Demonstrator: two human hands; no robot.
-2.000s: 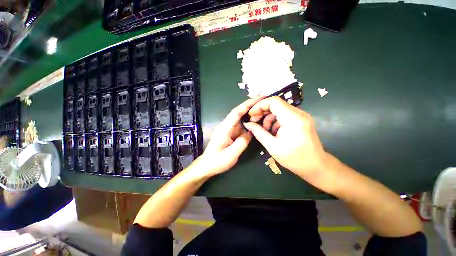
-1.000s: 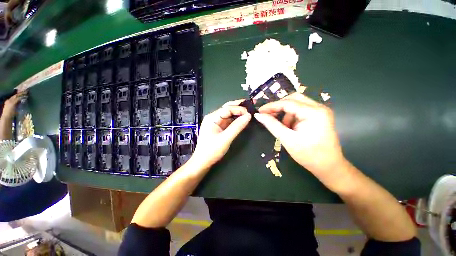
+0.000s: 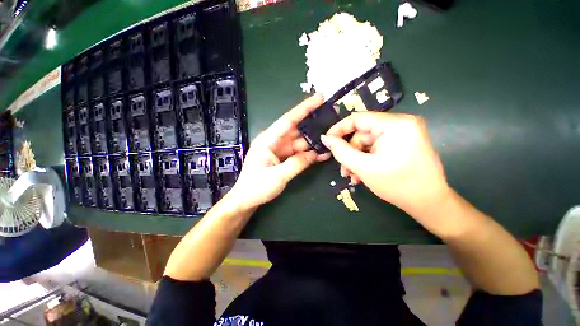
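Observation:
A black phone housing (image 3: 365, 97) is held slanted above the bench, its upper end to the right. The pale pile shows through its rectangular openings. My left hand (image 3: 275, 156) grips the housing's lower left end, fingers behind and thumb near the bottom edge. My right hand (image 3: 388, 151) is over the lower part of the housing, with thumb and forefinger pinched together at its lower end. Whether a small part is between those fingertips cannot be told. The fingers hide part of the housing's lower edge.
A large black blister tray (image 3: 154, 150) of housings lies left. A cream-white scrap heap (image 3: 342, 52) is beyond the housing. A small scrap cluster (image 3: 348, 198) lies nearer me. A white bent item (image 3: 406, 13) is at the top. A white fan (image 3: 39, 198) stands far left.
The view has shifted, so the bench sits higher. The housing now shows more fully in my left hand, and my right fingertips have come down onto its lower end. The far-left worker's hand is gone.

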